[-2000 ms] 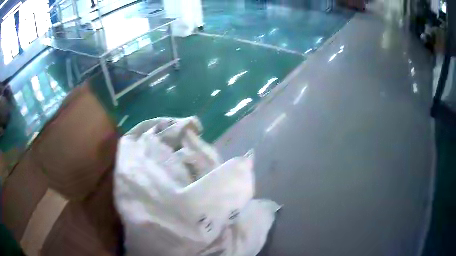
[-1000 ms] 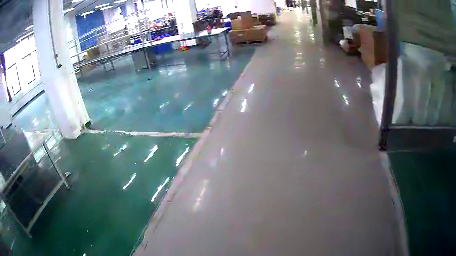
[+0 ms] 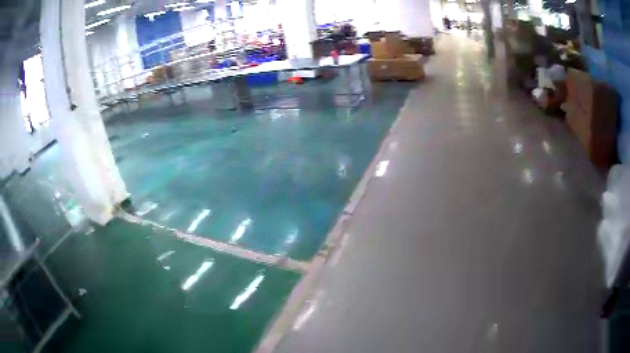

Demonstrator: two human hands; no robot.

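Neither of my hands is in the picture. Nearest in front of me is the grey aisle floor (image 3: 428, 241), shiny with light reflections. A pale line (image 3: 304, 265) parts it from the green floor (image 3: 255, 158) on the left. A metal-framed rack or cart (image 3: 52, 289) is cut off by the lower left edge. The picture is blurred.
A white pillar (image 3: 86, 131) stands at left. A long table (image 3: 276, 67) crosses the back left. Brown cartons (image 3: 396, 67) stand beside the aisle farther ahead. Brown cardboard (image 3: 590, 117) and a white bulky thing (image 3: 615, 220) are along the right edge.
The view has moved forward along the aisle. The pillar, table and cartons look nearer. The white sack and brown shapes seen two seconds ago at lower left are out of view.
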